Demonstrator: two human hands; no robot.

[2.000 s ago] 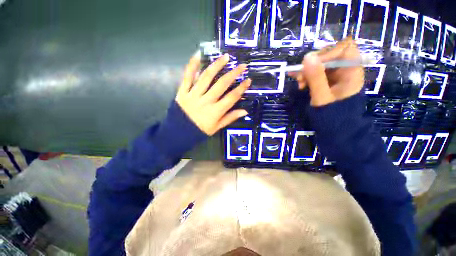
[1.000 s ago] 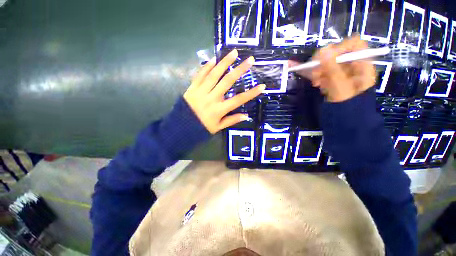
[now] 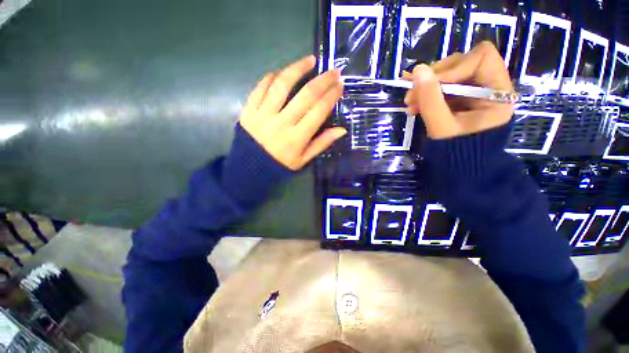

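Note:
A glossy black sheet (image 3: 381, 180) with rows of white rectangular frames lies on the right side of the worktop. Clear wrinkled film with bright glare covers parts of it. My right hand (image 3: 461, 93) holds a slim silver-white tool (image 3: 476, 91) nearly level over the sheet, its thin end pointing left toward my left fingertips. My left hand (image 3: 293, 114) lies at the sheet's left edge, fingers spread, fingertips near the tool's thin end. Whether the left fingertips pinch the film cannot be told. My right hand and sleeve hide part of the middle and lower rows.
The dark green worktop (image 3: 124, 124) extends to the left. Its front edge runs just ahead of my body. At the lower left, beyond the worktop, a dark bundle with white ends (image 3: 52, 293) stands near other cluttered items. A dark shape shows at the lower right edge.
The sheet appears lower and further right in view. My left hand has moved back left toward the sheet's edge. The tool has shifted left and lies flatter, its thin end now near my left fingertips.

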